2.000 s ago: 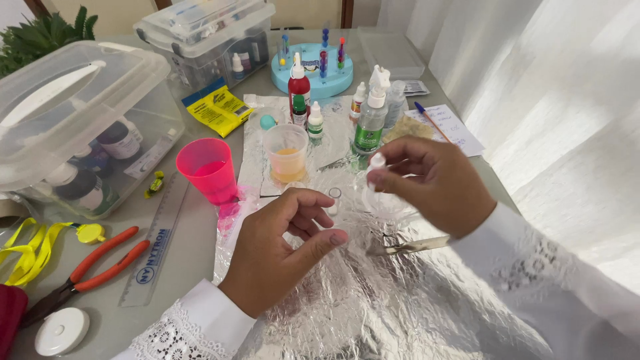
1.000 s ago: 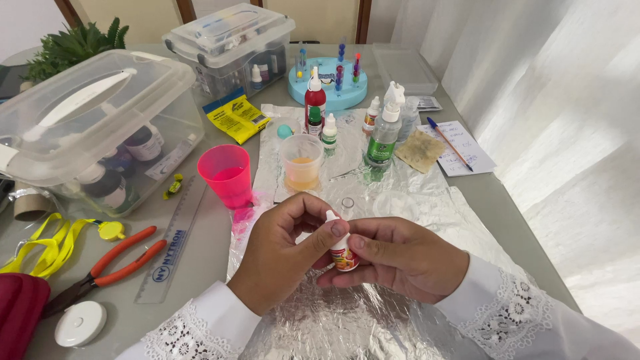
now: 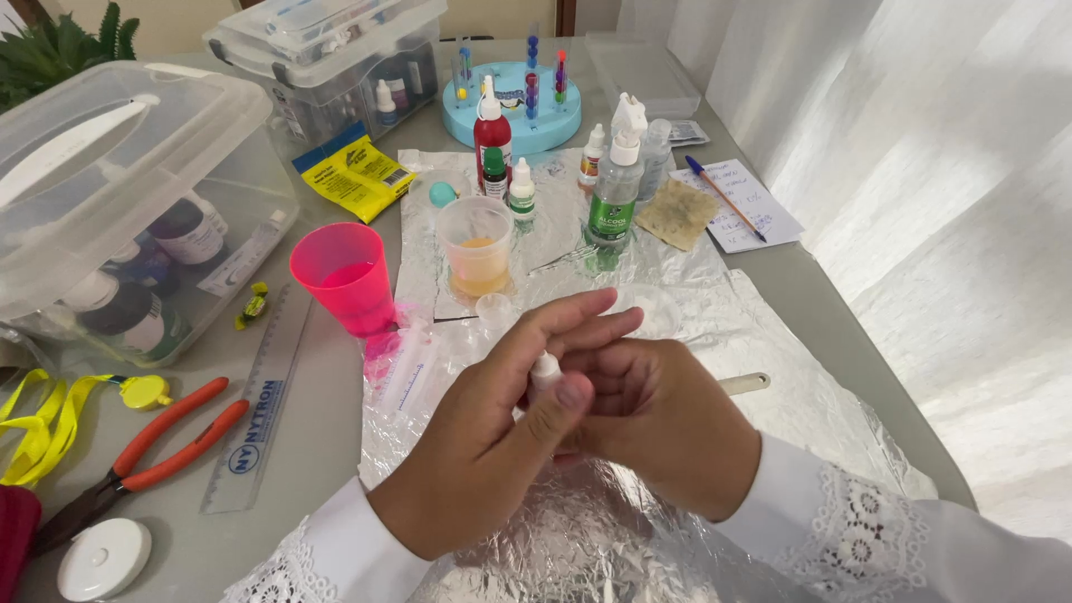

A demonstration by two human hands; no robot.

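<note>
My left hand (image 3: 494, 427) is wrapped round a small dropper bottle (image 3: 546, 368), whose white cap shows between thumb and fingers. Pressed against it from the right is my right hand (image 3: 653, 419), its fingers curled; whether they grip the bottle is hidden. Below both hands lies crinkled aluminium foil (image 3: 536, 553). Just beyond them stand a clear plastic cup (image 3: 475, 239) with yellowish liquid and a pink cup (image 3: 342, 272) with liquid inside. Farther back are a green-labelled alcohol bottle (image 3: 614, 201), a red bottle (image 3: 492, 134) and a white dropper bottle (image 3: 522, 188).
Orange-handled pliers (image 3: 172, 435), a ruler (image 3: 251, 435) and a round white lid (image 3: 105, 559) lie at left. Clear storage boxes (image 3: 226, 109) stand behind. A light-blue round stand (image 3: 512, 126) holds tubes of beads. Paper with a pen (image 3: 733, 205) lies at right.
The small bottle was upright between my fingertips with its red and yellow label showing a second ago; now my left hand covers most of it. The hands have closed together since the oldest frame.
</note>
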